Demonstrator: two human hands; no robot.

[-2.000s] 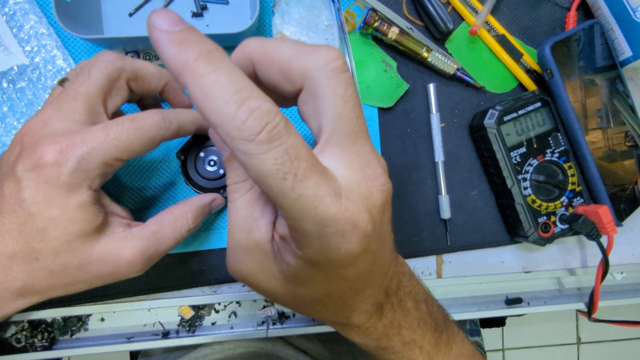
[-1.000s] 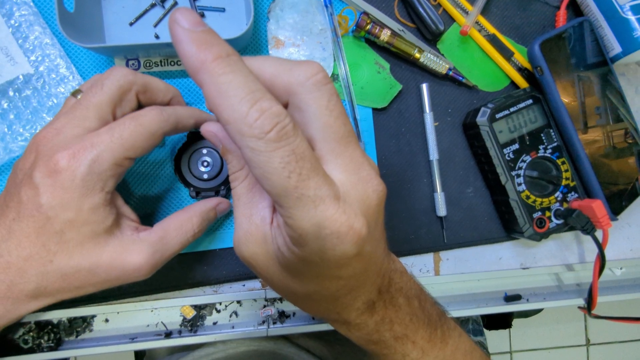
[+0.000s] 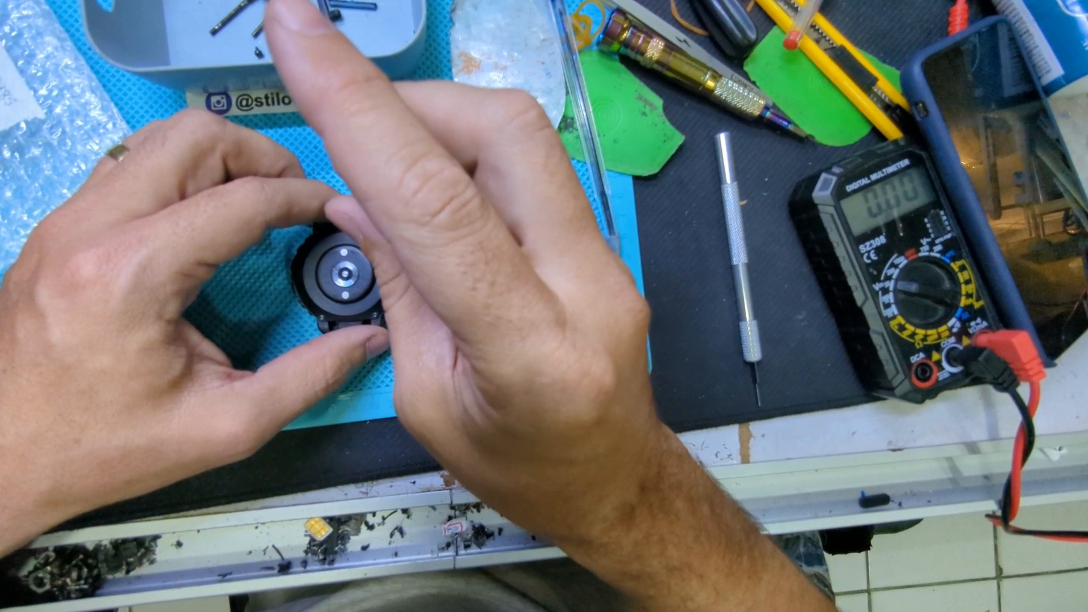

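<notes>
A black round smartwatch body (image 3: pixel 342 274) lies back side up on a blue textured mat (image 3: pixel 246 314), its sensor ring facing the camera. My left hand (image 3: pixel 144 289) grips it from the left, with a fingertip at its top edge and the thumb at its bottom lug. My right hand (image 3: pixel 510 314) covers its right side; the index finger points up and away, and the thumb is bent close against the watch. Whether a small tool is in the right hand is hidden. A ring is on a left finger.
A grey tray (image 3: pixel 399 64) with small screws and pins stands above. Right lie a metal pin-tipped tool (image 3: pixel 737 246), a precision screwdriver (image 3: pixel 688 68), a yellow utility knife (image 3: pixel 833 68), a digital multimeter (image 3: pixel 901 272) and a phone (image 3: pixel 1020 170). Bubble wrap (image 3: pixel 59 136) is left; debris fills the edge rail (image 3: pixel 255 544).
Both hands stay around the watch. My right hand has shifted slightly to the right of the watch since two seconds ago, so more of the watch's back shows.
</notes>
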